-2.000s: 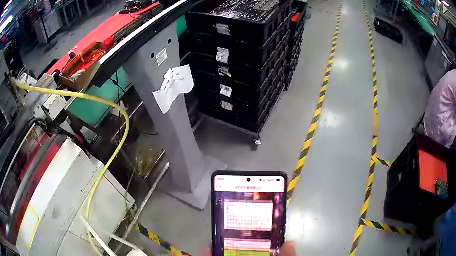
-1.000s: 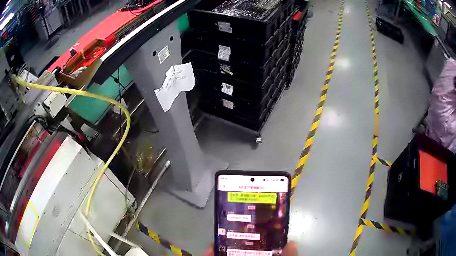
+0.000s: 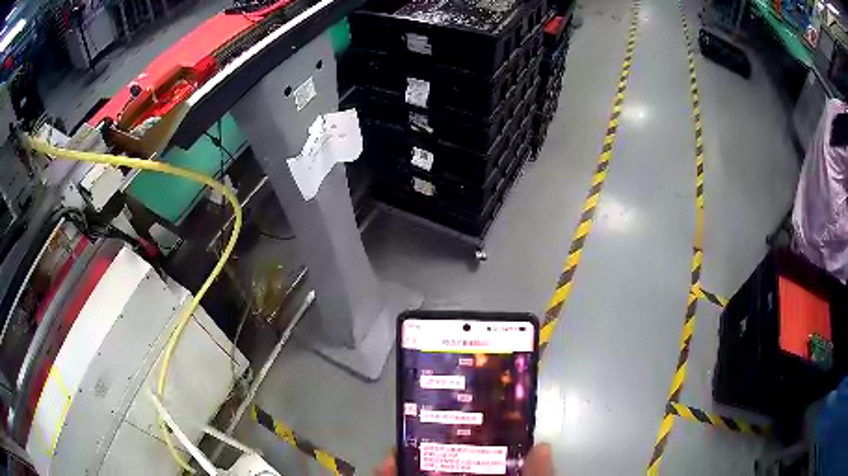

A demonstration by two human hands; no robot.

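Note:
A black-edged smartphone (image 3: 467,400) is upright at the bottom centre, its lower end cut off by the picture's edge. Its lit screen shows a chat-style list with white bubbles on a dark background. My left hand (image 3: 387,462) shows only as blurred fingertips at the phone's left edge. My right hand (image 3: 537,461) shows only as a blurred finger or thumb at its right edge. Both hold the phone between them; the rest of each hand is out of the picture.
A grey column (image 3: 325,232) with a crumpled paper sheet (image 3: 325,152) stands left of centre. Behind it are stacked black totes (image 3: 446,121) on wheels. A white machine (image 3: 121,372) with a yellow hose (image 3: 236,223) is at left. A black bin (image 3: 758,372) and a person's pink sleeve (image 3: 823,200) are at right.
The chat on the screen has scrolled; the green bubble near its top is out of sight and other white bubbles show. The hands still hold the phone in nearly the same place.

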